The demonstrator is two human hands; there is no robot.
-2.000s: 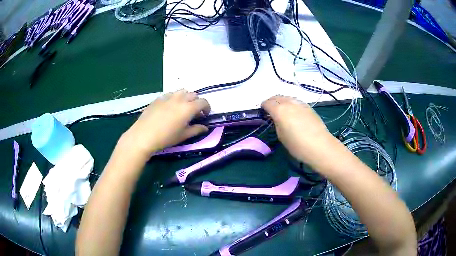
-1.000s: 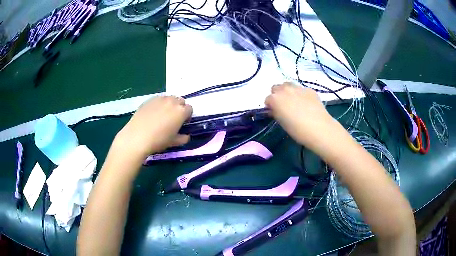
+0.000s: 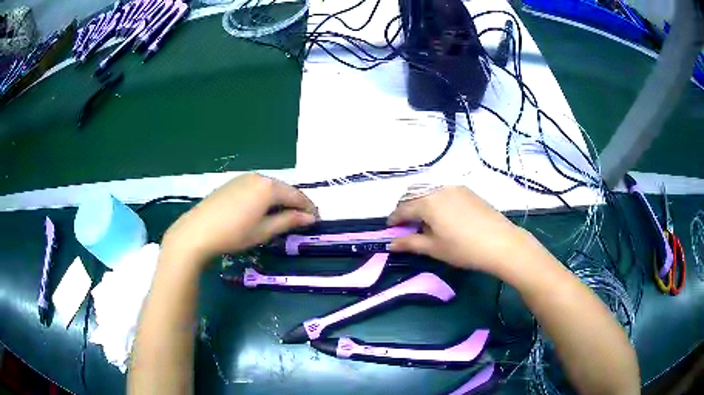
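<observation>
A black and pink-lilac 3D pen with a lit display lies across the bench just below the white board's near edge. My right hand grips its rear end at the right with thumb and fingers. My left hand is at the pen's left, fingers bent; whether it touches the pen or a thin strand cannot be told. Nearer me lie more pink and black pens: one just below, one slanted, one flat, and one cut off by the lower edge.
A black box with many cords stands on the white board. Clear filament coils and scissors lie right. At left are a light-blue cylinder, crumpled white tissue and a flat white card. A grey post rises at right.
The view has shifted, so the bench things appear lower and further right. The handled pen has turned from showing mostly its dark side to showing more pink. The nearest pen is now mostly cut off.
</observation>
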